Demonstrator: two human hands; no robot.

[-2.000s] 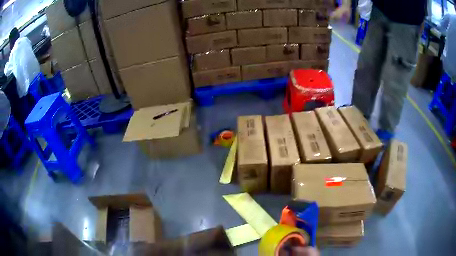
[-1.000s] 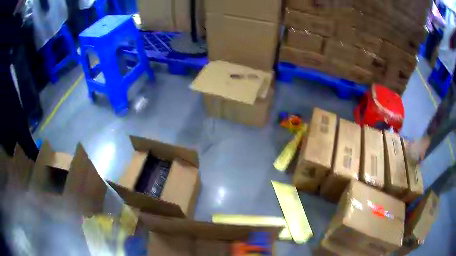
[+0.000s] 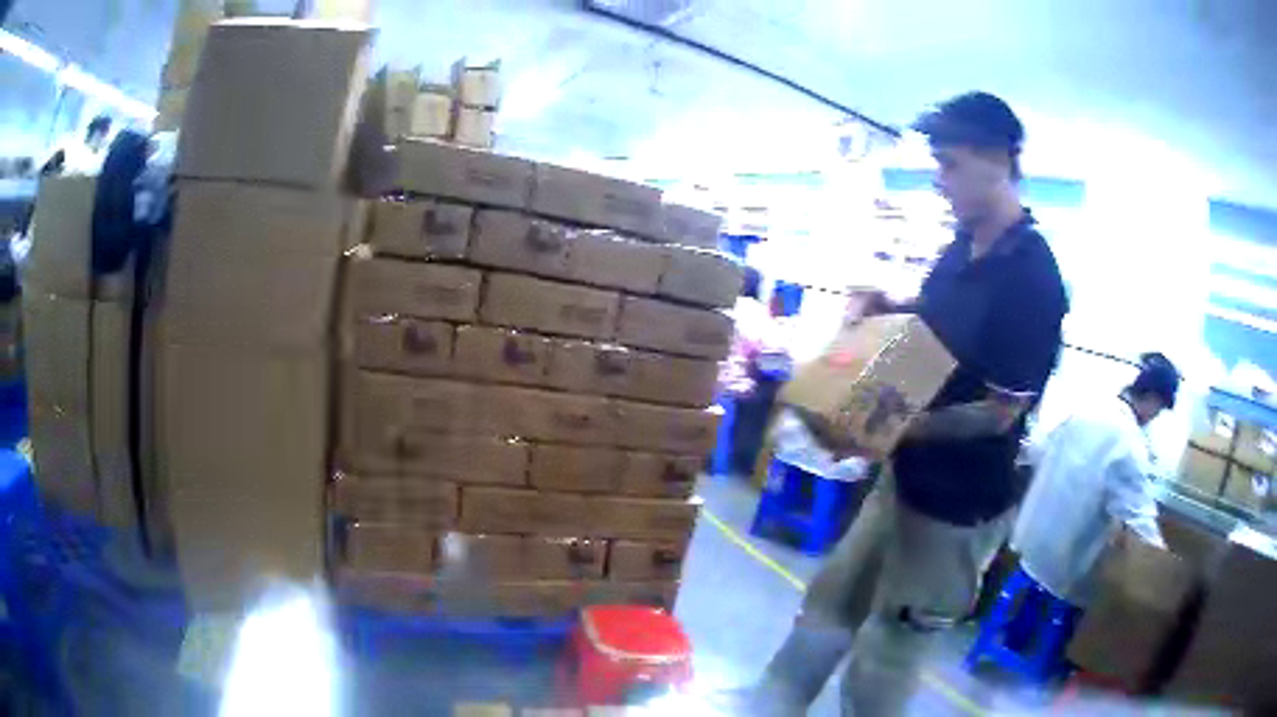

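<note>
Neither of my hands is in the picture. Stacked small printed cartons [image 3: 574,371] form a wall in front of me on a blue pallet [image 3: 462,630]. A column of larger plain cartons [image 3: 255,385] stands against their left side. The red plastic stool [image 3: 633,647] is low in the view, cut off by the bottom edge. A person in a dark shirt and cap holds a brown carton [image 3: 871,381] with a red-orange sticker, at chest height on the right.
A person in a white coat [image 3: 1085,497] sits on a blue stool [image 3: 1018,630] at the right, beside brown cartons [image 3: 1137,595]. A yellow line [image 3: 756,549] crosses the floor. Dark round fan [image 3: 122,200] at left. A bright blurred patch covers the lower left.
The view has swung up from the floor. The open cartons, yellow strips and tape guns are out of sight. The standing person now shows in full height, holding a carton.
</note>
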